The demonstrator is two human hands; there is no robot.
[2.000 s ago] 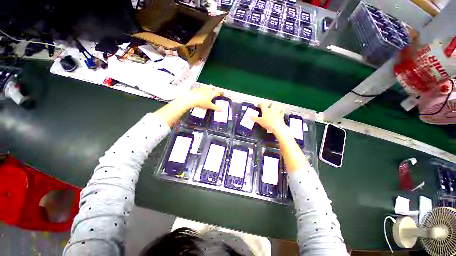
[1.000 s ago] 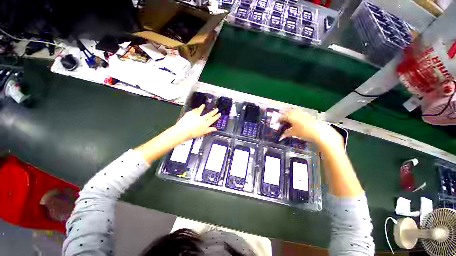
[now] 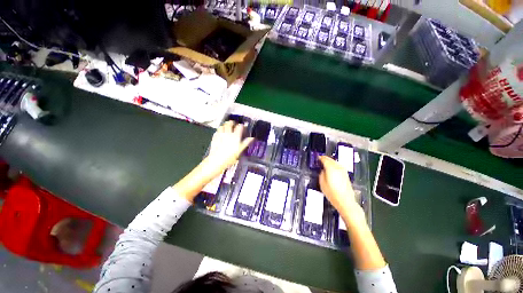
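A clear tray (image 3: 293, 237) holds dark keypad phones in two rows. In the back row, the second phone (image 3: 261, 137), third phone (image 3: 291, 146) and fourth phone (image 3: 316, 150) show dark screens and purple keypads; the fifth phone (image 3: 345, 157) shows a white rectangle. The front-row phones (image 3: 250, 191) show white rectangles above their keypads. My left hand (image 3: 227, 145) lies palm down over the tray's left end, thumb apart, partly covering the first back phone. My right hand (image 3: 334, 178) is at the fourth phone's lower end, fingers bunched; what is under them is hidden.
A white-edged smartphone (image 3: 389, 179) lies right of the tray. Papers (image 3: 183, 94) and an open cardboard box (image 3: 244, 54) are back left. Beyond the green strip are a filled tray (image 3: 321, 37) and stacked trays (image 3: 441, 51). A metal post (image 3: 410, 126) and fan (image 3: 507, 272) are right.
The white pieces seen on the second and third back phones are gone. My right hand has moved down and left from the tray's back right; my left hand remains near the left end. The view has shifted.
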